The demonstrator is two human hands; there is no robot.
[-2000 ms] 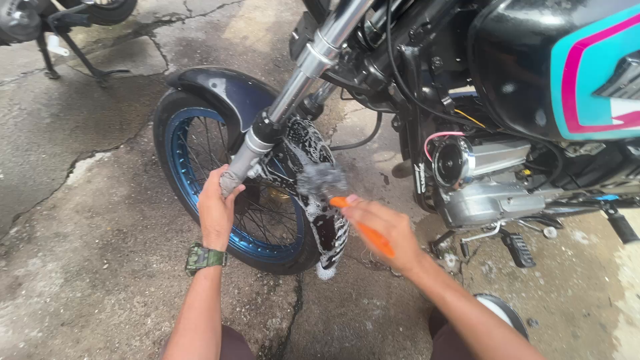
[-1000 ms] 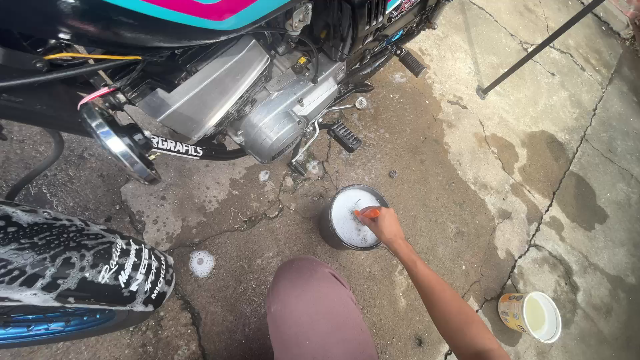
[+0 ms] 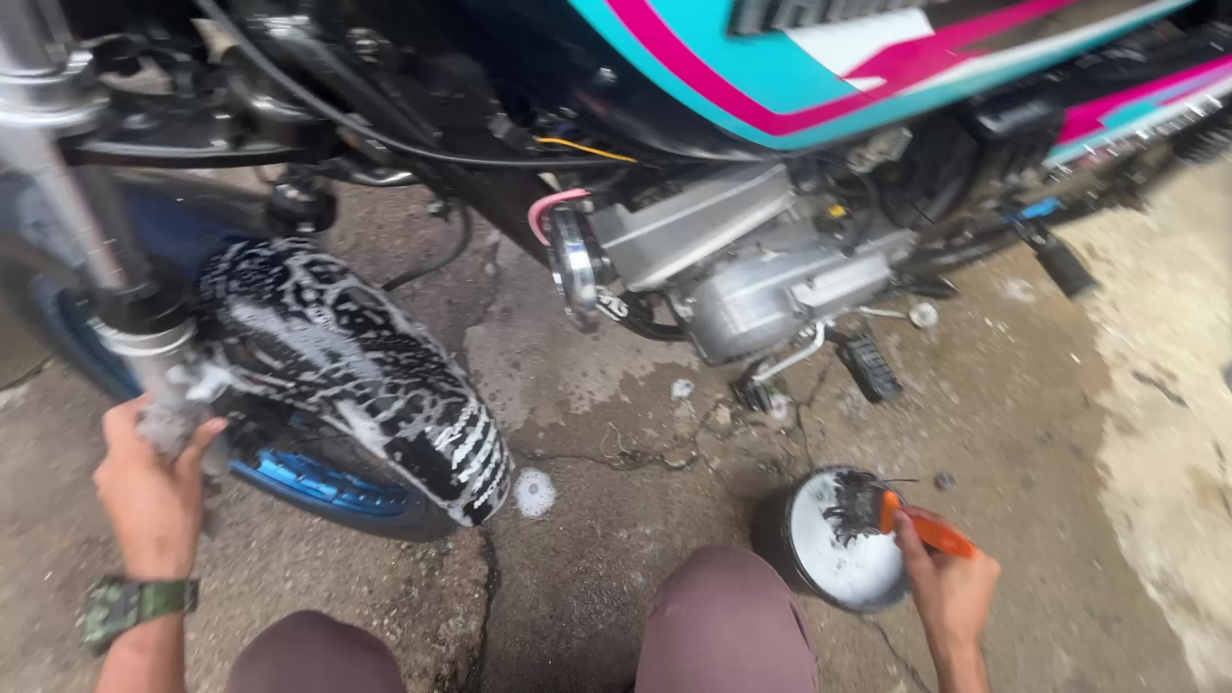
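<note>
My left hand (image 3: pixel 154 491) is closed around the lower end of the motorcycle's fork leg (image 3: pixel 159 375), beside the front wheel with its blue rim (image 3: pixel 327 486). White foam streaks the black front fender (image 3: pixel 356 356). In my right hand (image 3: pixel 948 577) is the orange handle of a brush (image 3: pixel 857 505), whose dark, wet bristles are over the foam at the mouth of a dark bucket (image 3: pixel 784 539). Whether the bristles touch the foam I cannot tell.
The engine (image 3: pixel 770 298), a round chrome part (image 3: pixel 575 265) and a rubber foot peg (image 3: pixel 869 368) are beyond the bucket. My knees (image 3: pixel 727 626) are close to the bucket's left side. Cracked, wet concrete (image 3: pixel 597 539) lies below, with small foam patches.
The brush was at the fender two seconds ago, then down in the bucket's foam; now its bristles show at the bucket's mouth. The view has swung right and partly back.
</note>
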